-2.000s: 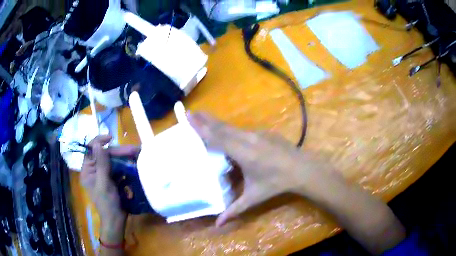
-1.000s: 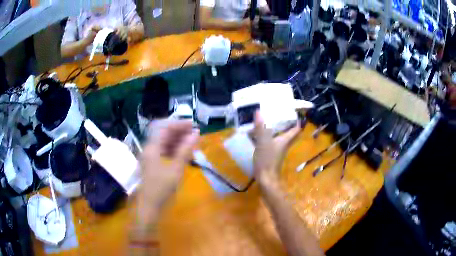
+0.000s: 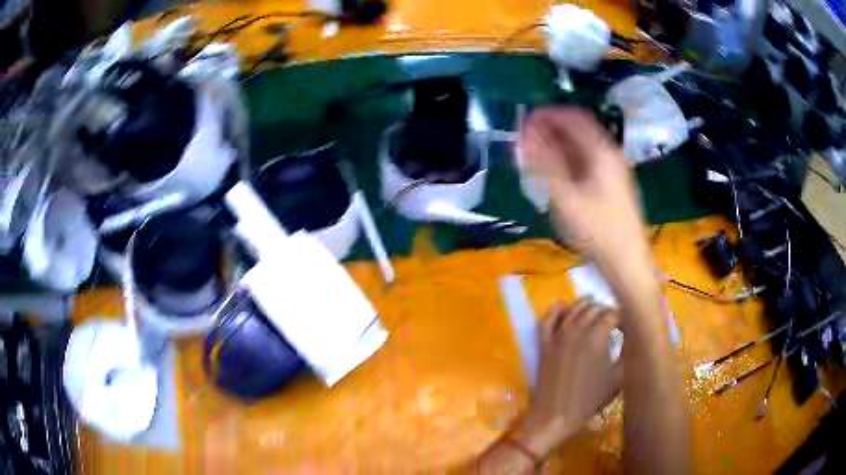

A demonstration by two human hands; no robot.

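My right hand [image 3: 580,181] is blurred and reaches over the dark green strip. It covers part of a white camera piece, and whether it grips it cannot be told. My left hand [image 3: 577,366], with a red band at the wrist, is low over the orange bench beside my right forearm, fingers bent; what is under them is hidden. A white camera body [image 3: 649,119] stands on the green strip just right of my right hand. Another camera, its black head in a white shell [image 3: 434,186], stands to the left of that hand.
A white camera body with antenna [image 3: 315,301] lies on the orange bench [image 3: 445,371] at left, against a black ball part [image 3: 250,357]. More cameras and a round white cover [image 3: 109,380] are further left. Black cables [image 3: 779,278] are piled at right. Pale strips lie near my left hand.
The white body my hands held two seconds ago is no longer between them. My right hand has moved up over the green strip; my left hand has moved right. The view has shifted.
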